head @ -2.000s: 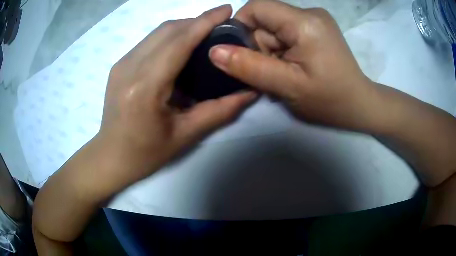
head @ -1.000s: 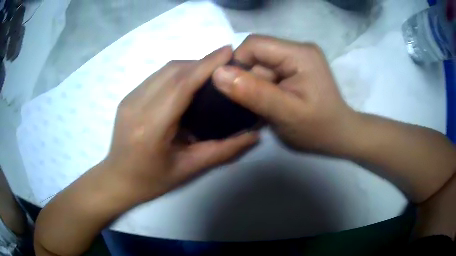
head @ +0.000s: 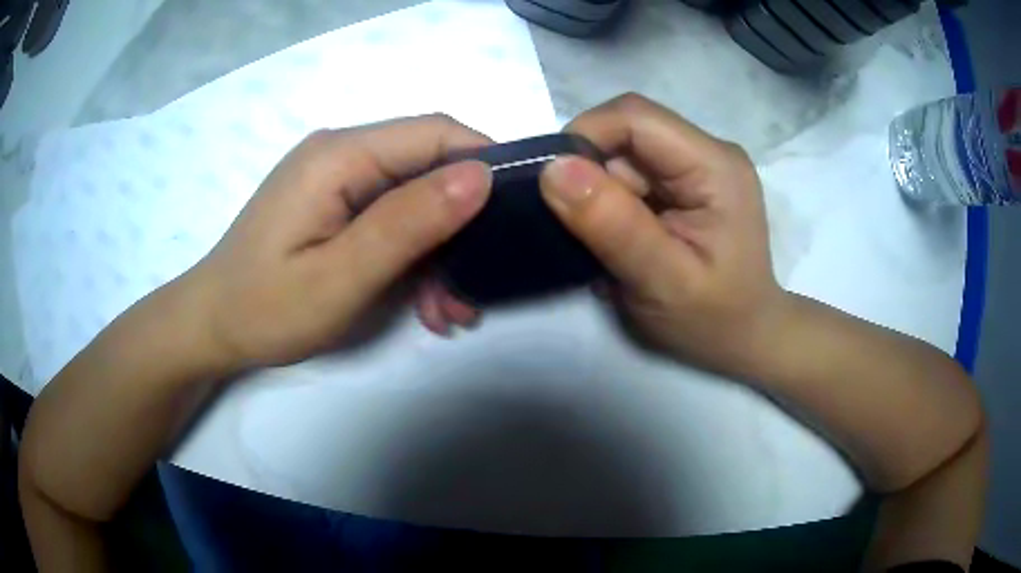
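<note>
A dark rounded housing (head: 524, 241) with a pale line near its far edge is held between both hands above the white table (head: 672, 470). My left hand (head: 358, 229) grips its left side, thumb on top near the far edge, with fingertips showing below. My right hand (head: 677, 224) grips its right side, thumb on top near the far edge and fingers curled behind. The hands hide both sides and the underside of the housing. I cannot tell whether a pad is on its dark face.
White sheets (head: 224, 146) with faint rows of marks lie at the left. Stacked housings (head: 801, 28) stand at the far right, and another stack (head: 569, 11) is cut off by the top edge. A water bottle (head: 952, 151) lies at the right near the blue table edging (head: 972, 263).
My left thumb has moved from below the housing onto its top, and the housing's far edge now faces away more squarely. The view has shifted, showing more of the stacks and bottle.
</note>
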